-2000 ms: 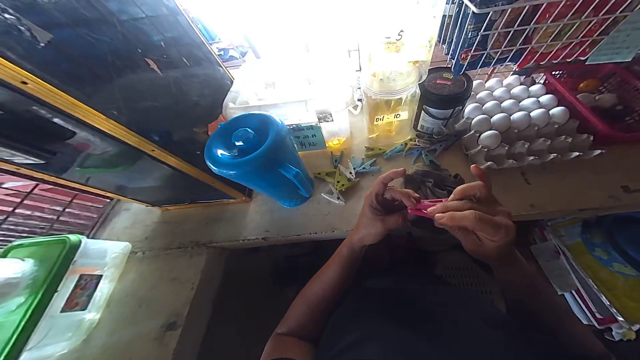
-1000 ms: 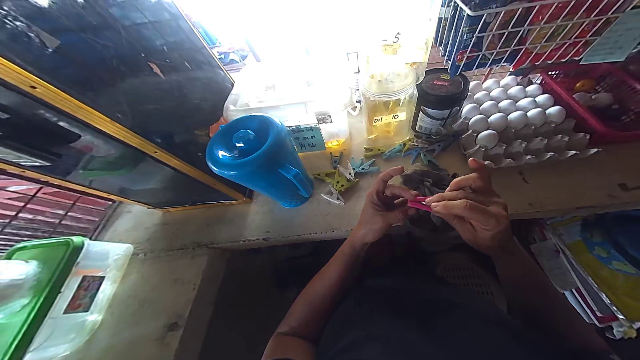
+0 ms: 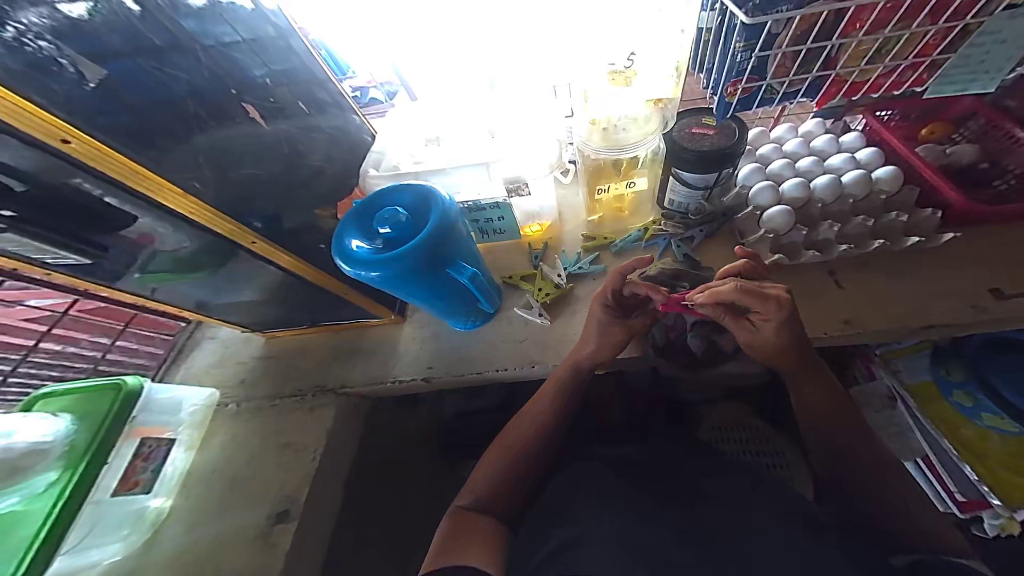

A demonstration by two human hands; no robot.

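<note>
Between the fingertips of both hands is a pink plastic clothespin (image 3: 678, 303), held above the front edge of the counter. My left hand (image 3: 620, 314) grips its left end, and my right hand (image 3: 750, 310) pinches its right end, where a small metal-looking piece shows. A dark crumpled cloth (image 3: 692, 340) lies under and behind the hands. Loose yellow-green clothespins (image 3: 546, 285) lie left of my left hand, with a white clothespin (image 3: 533, 310) near them. Blue clothespins (image 3: 688, 238) lie just behind the hands.
A blue plastic pitcher (image 3: 424, 256) stands left on the counter (image 3: 448, 356). Behind are an oil container (image 3: 620, 180) and a black-lidded jar (image 3: 702, 160). An egg tray (image 3: 864, 232) with white eggs, a red basket (image 3: 952, 204) and a white wire basket (image 3: 848, 48) stand right. A green-lidded box (image 3: 88, 456) is lower left.
The hands stay over the same spot with the pink clothespin between them. Their fingers and the clothespin's angle have shifted slightly.
</note>
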